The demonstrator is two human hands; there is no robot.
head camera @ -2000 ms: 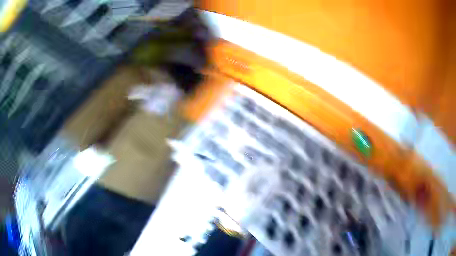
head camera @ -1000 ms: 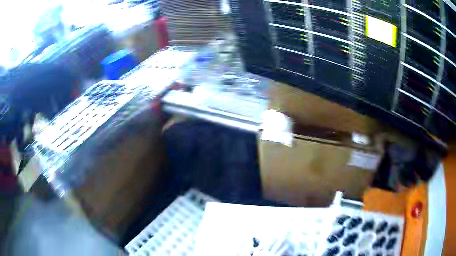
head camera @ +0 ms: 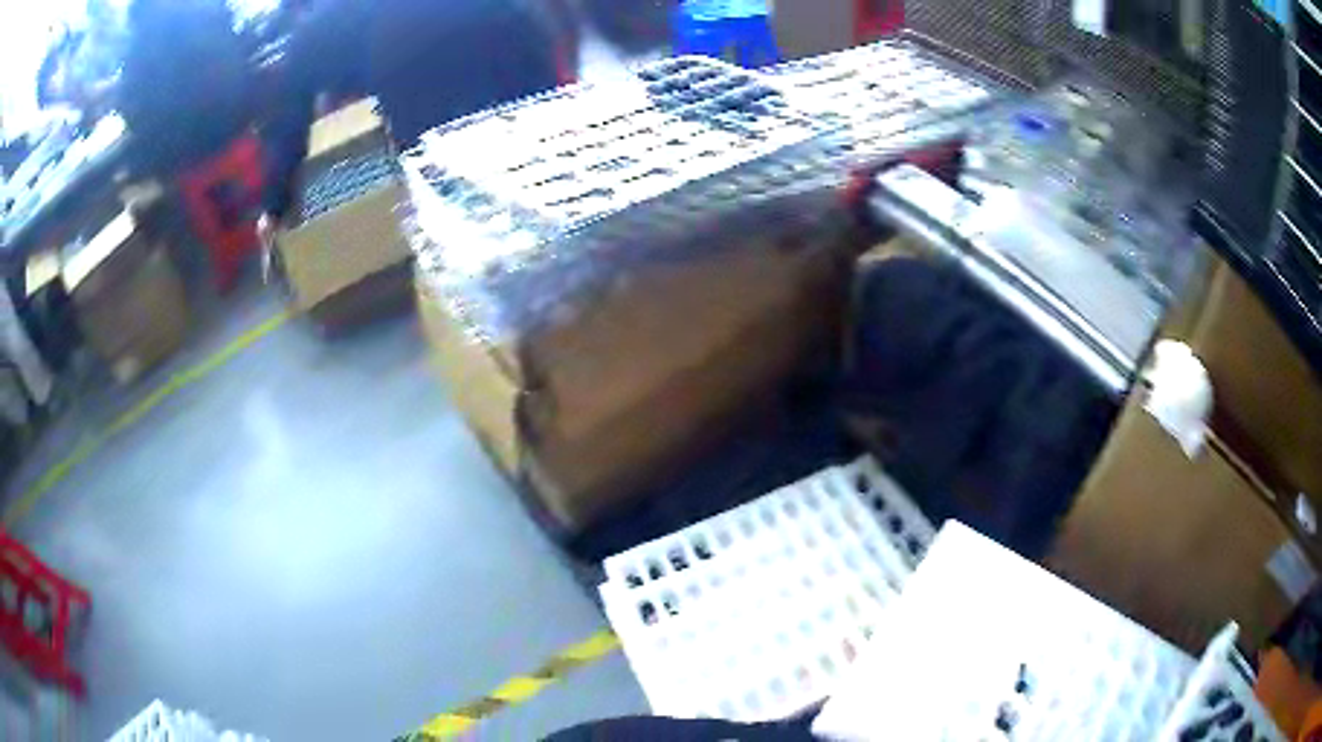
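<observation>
Neither of my hands shows in the head view. A white foam tray lies nearest in front of me, at the bottom centre, mostly empty pockets with a few small black pieces at its left end. A second white slab overlaps its right side, with a few small black pieces on it. Part of another white tray with black pieces is cut off at the bottom right corner. A dark shape, too cut off to name, shows at the bottom edge.
A large cardboard box holds stacked white trays behind. More cardboard boxes stand at the right and far left. Red plastic stools or crates stand on the grey floor, which has yellow-black tape. A blue item shows at the top.
The view has swung left and down, away from the orange box and the monitor. The trays shift within the view, and the floor and cardboard box now fill the left. No hand shows in the earlier frames.
</observation>
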